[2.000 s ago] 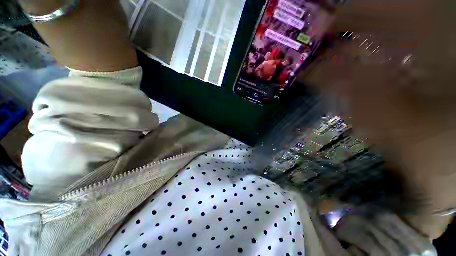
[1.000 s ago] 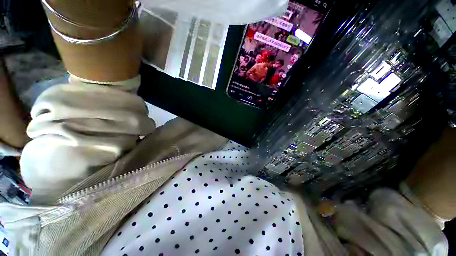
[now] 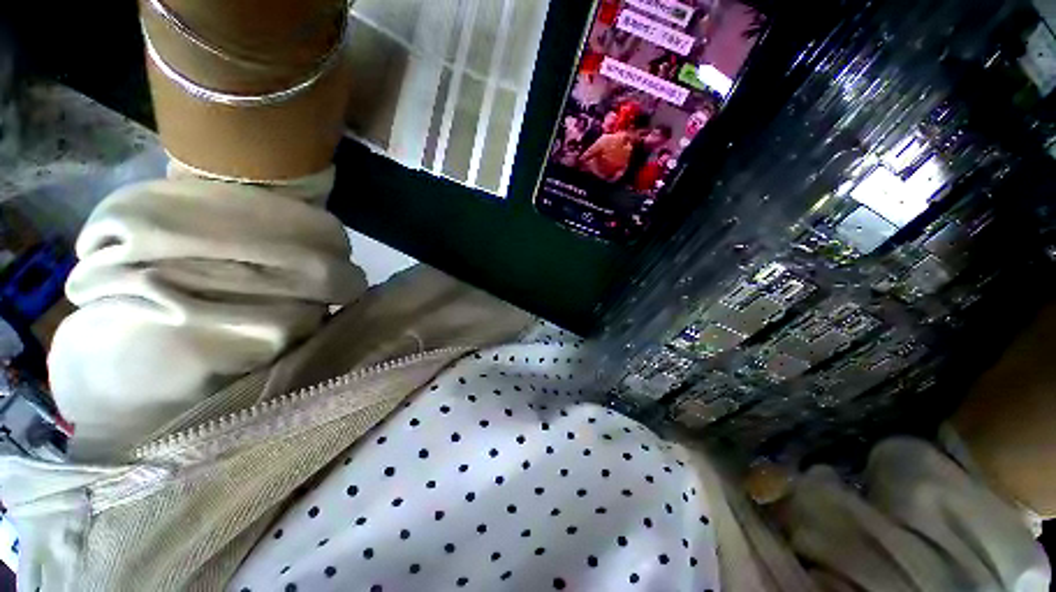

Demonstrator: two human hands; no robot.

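Note:
The dark, shiny blister tray [image 3: 724, 220] lies at the right, with rows of small circuit boards [image 3: 753, 312] in its pockets and strong glare on its upper part. The smartphone [image 3: 620, 139] lies left of the tray with a pink and red video on its screen. White pad sheets with grey bands [image 3: 475, 98] lie left of the phone. Both my hands are out of the picture. Only my left wrist with thin bangles shows at the top left, and part of my right forearm shows at the right edge.
The dark green bench top [image 3: 463, 249] runs under the sheets and phone. My beige sleeves and dotted white shirt fill the lower part. A blue object [image 3: 35, 283] and other blurred items are at the far left.
The blurred right hand seen over the tray two seconds ago has left the picture. The white sheet above the phone one second ago is gone, as is another person's arm at the left edge.

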